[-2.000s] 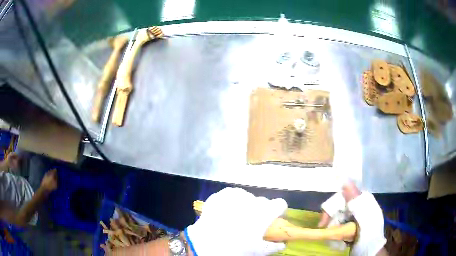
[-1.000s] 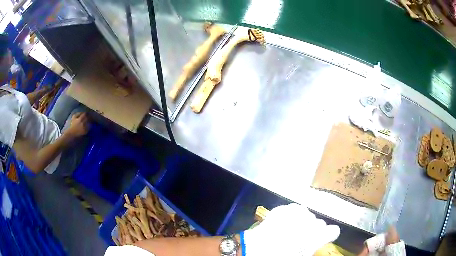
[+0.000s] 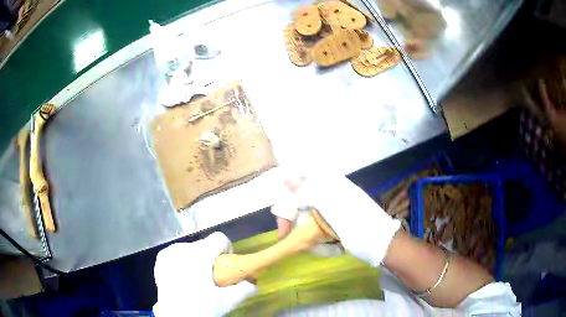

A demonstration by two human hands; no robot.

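A tan leg casting lies across my lap, held between both gloved hands. My left hand, in a white knit glove, is shut around its left end. My right hand, in a white glove with bare fingertips, is closed on its other end. Part of that end is hidden by the right glove, and a dark edge shows beside it. I cannot tell whether a sole is there. The yellow-green apron is under the leg.
The cardboard mat bears a whitish spot and a thin stick. Behind are small whitish bottles and a rag. Brown soles are piled far right. One leg lies left. A blue crate is at right; a person's arm shows beyond.
The view has swung to the right. The leg is now seen with its left end in my left hand and its right end at my right hand, whose forearm now shows.
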